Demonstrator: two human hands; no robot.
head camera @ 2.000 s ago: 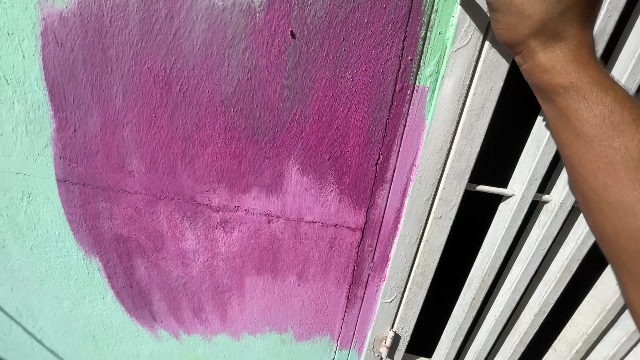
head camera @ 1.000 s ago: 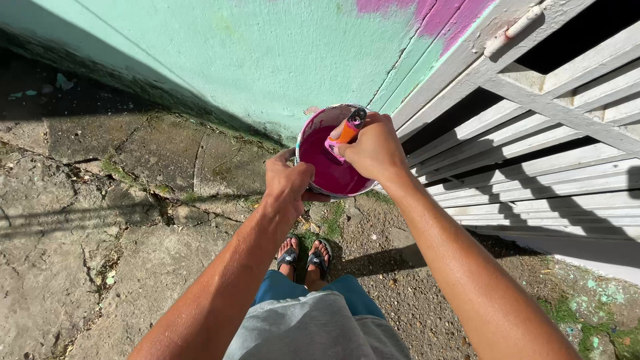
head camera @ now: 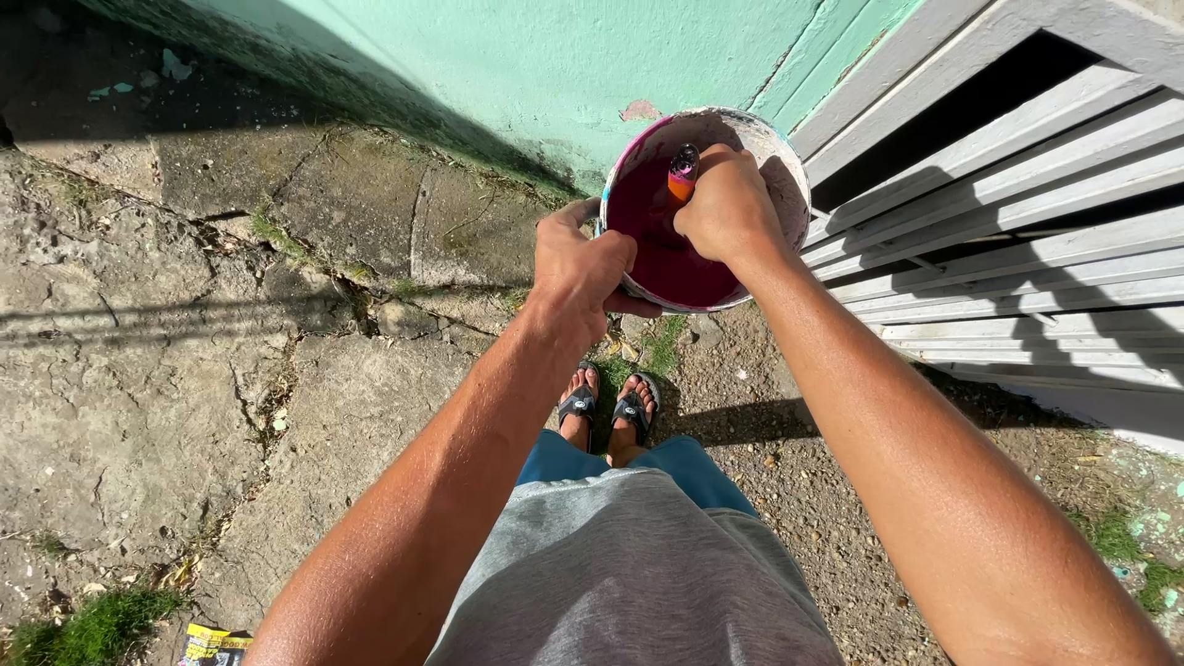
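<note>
My left hand (head camera: 581,264) grips the near left rim of a paint bucket (head camera: 784,171), thumb on top and fingers around its outside. Magenta paint (head camera: 684,277) covers the inside bottom, and dried pale paint coats the wall. Within the bucket, my right hand (head camera: 731,203) is closed around an orange handle (head camera: 680,190) with a black, paint-smeared end. The tool's lower part is hidden by my hand and the shadow, so its working end cannot be seen.
A mint green wall (head camera: 555,65) rises ahead. At the right stands a white slatted metal gate (head camera: 999,231). Cracked concrete (head camera: 139,407) and gravel (head camera: 805,499) lie around my sandalled feet (head camera: 606,407). A yellow and black wrapper (head camera: 215,645) lies at the bottom left.
The view first showed the magenta-painted wall, then swung down to the bucket. Since one second ago, my right hand has kept the handle, and the pink part below the orange has gone out of sight.
</note>
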